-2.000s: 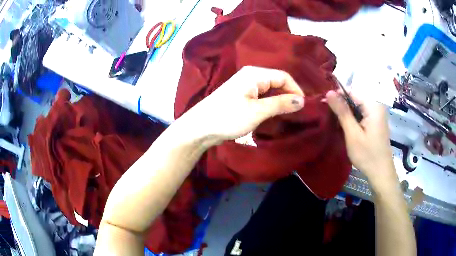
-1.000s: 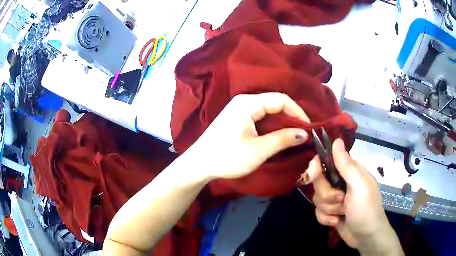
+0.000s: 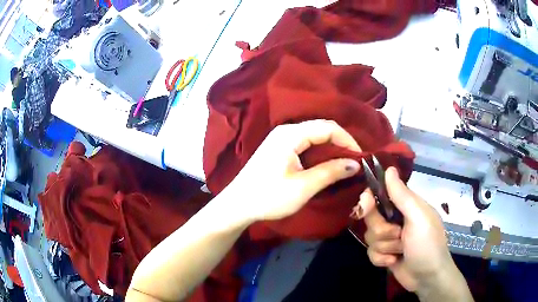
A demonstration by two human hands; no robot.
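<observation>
A large dark red garment lies bunched on the white table and hangs over its front edge. My left hand pinches the folded garment edge between thumb and fingers. My right hand holds small dark thread snips, blades pointing up and left. The blade tips are slightly apart and at the garment edge, just right of my left fingertips. Whether they touch the cloth or a thread cannot be told.
Scissors with red and yellow handles lie left, beside a black rectangle with a pink stick. The sewing machine stands right. A ruled strip runs along the front edge. More red cloth hangs lower left.
Since two seconds ago, my right hand has moved down and left, bringing the snips to the garment edge. My left hand has moved slightly down. In the last second both hands have barely moved.
</observation>
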